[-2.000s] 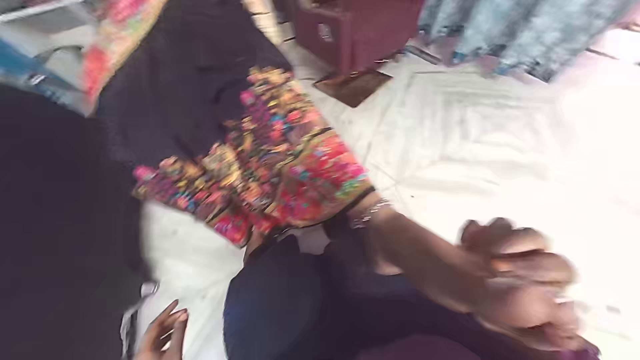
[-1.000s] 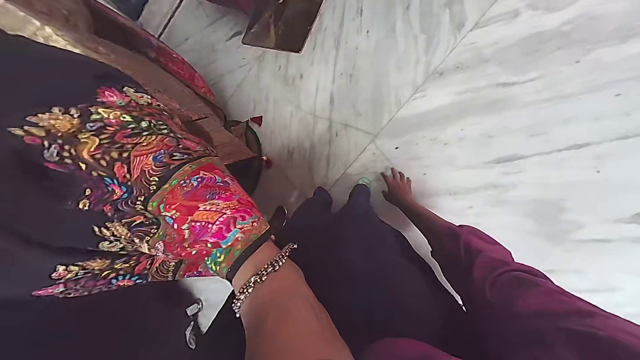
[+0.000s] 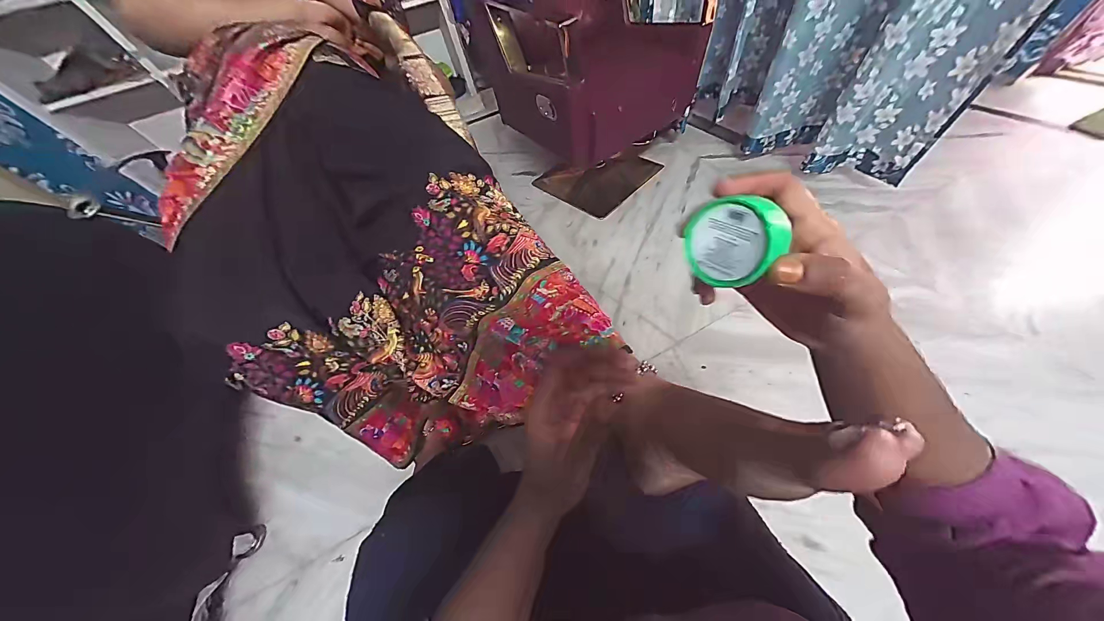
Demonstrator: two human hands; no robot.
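Note:
My right hand point(image 3: 802, 259), at the right, has its fingers and thumb around a small round green container point(image 3: 739, 241), whose pale labelled face is toward me. Across my lap lies another person's bare lower leg and foot point(image 3: 733, 431), with the toes pointing right and an anklet point(image 3: 647, 368) at the ankle. My left hand point(image 3: 565, 418) is beside that ankle, at the colourful patterned hem point(image 3: 526, 345) of the person's black garment. It is blurred, and how firmly its fingers close there cannot be told.
A maroon cabinet point(image 3: 595, 95) stands at the back, with a brown floor tile point(image 3: 599, 185) before it. Blue floral curtains point(image 3: 871, 78) hang at the upper right. The other person's hands point(image 3: 336, 26) are at the upper left, near white shelving point(image 3: 112, 82). Pale marble floor point(image 3: 975, 285) spreads at the right.
A second ago my right hand was low by the floor near a small green thing; now it is raised with the green container in it. My left hand has come to the ankle. The view has swung up.

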